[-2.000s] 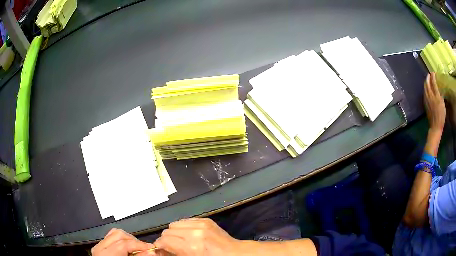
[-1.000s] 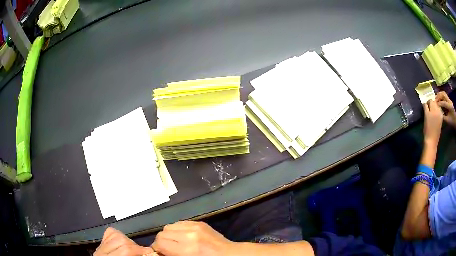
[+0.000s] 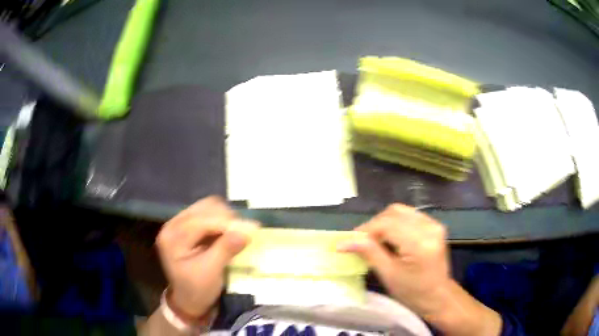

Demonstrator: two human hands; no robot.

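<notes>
A pale yellow folded sheet (image 3: pixel 299 259) is held at its two ends in front of my body, with a crease running across it; the picture is blurred. My left hand (image 3: pixel 202 256) grips its left end between thumb and fingers. My right hand (image 3: pixel 408 252) grips its right end. Beyond it, a flat stack of white sheets (image 3: pixel 286 141) lies on the black mat (image 3: pixel 174 147). To its right stands a yellow stack of bent sheets (image 3: pixel 414 118).
Two more white stacks (image 3: pixel 525 141) lie at the right. A lime-green bar (image 3: pixel 128 62) lies on the dark green bench (image 3: pixel 263 33) at the upper left. Blurred parts of other people show at the lower left and lower right edges. The bench edge curves just beyond my hands.
The view has turned left and lower, so the stacks appear further right. My hands have moved apart and the sheet between them now shows; before, they were close together at the bottom edge.
</notes>
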